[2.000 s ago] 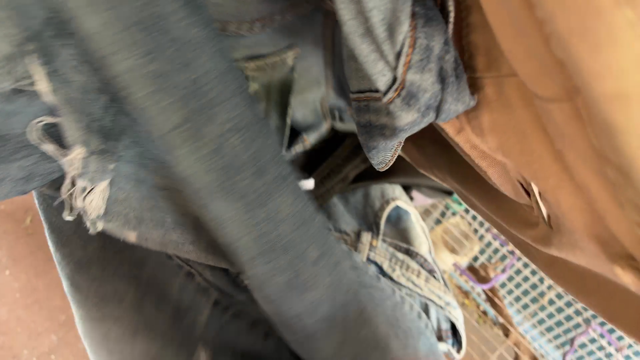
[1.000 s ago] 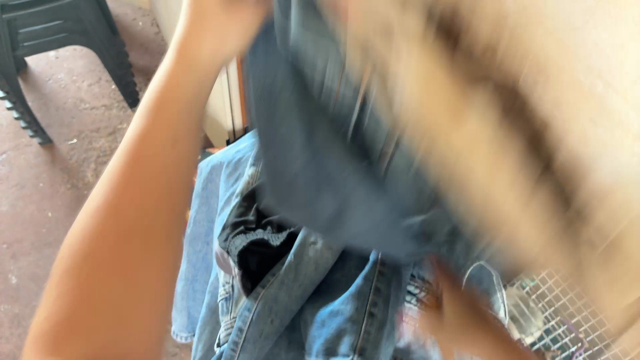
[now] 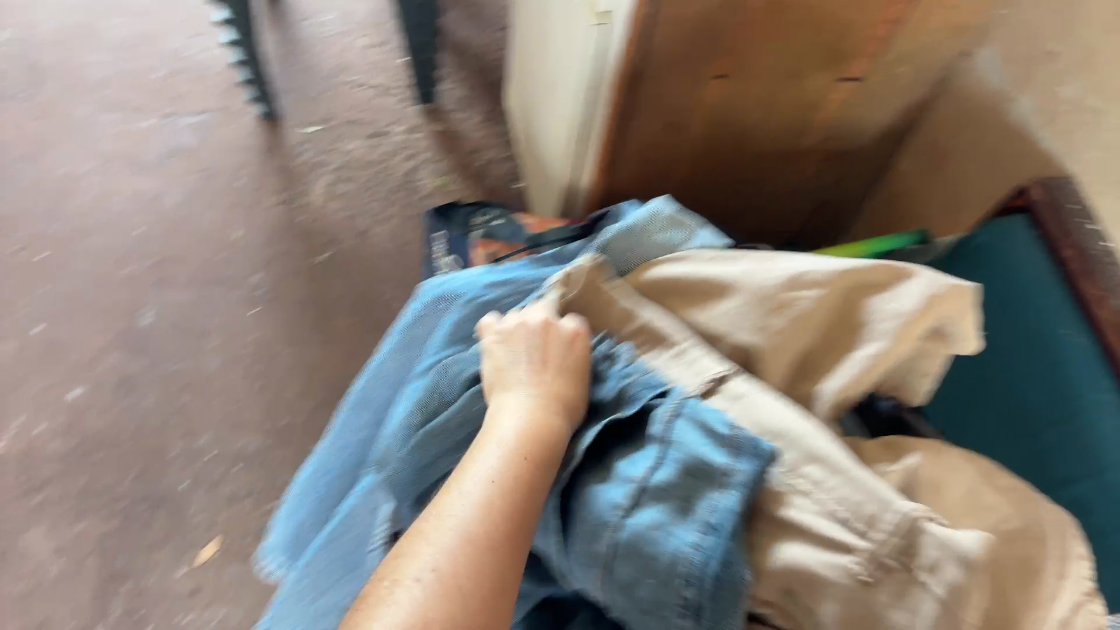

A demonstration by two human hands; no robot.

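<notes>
From the bottom edge my left hand (image 3: 535,354) reaches up over a pile of clothes, its fingers closed on the corner of a pair of tan trousers (image 3: 779,437). Light blue denim (image 3: 437,376) lies under and beside the hand, and whether the fingers also pinch some of it cannot be told. A folded piece of blue denim (image 3: 665,499) bulges just right of the wrist. The tan cloth spreads to the right across the pile. My right hand is out of the frame.
A wooden cabinet (image 3: 744,114) stands behind the pile. A green cushioned seat (image 3: 1024,367) with a dark wooden edge (image 3: 1076,254) is at the right. Dark plastic legs (image 3: 420,52) stand on the reddish floor (image 3: 157,315). A printed bag (image 3: 499,236) shows behind the denim.
The dark denim raised in front of the view is gone from sight. My left hand has come down onto the pile, where tan trousers now lie over the denim. The view has shifted.
</notes>
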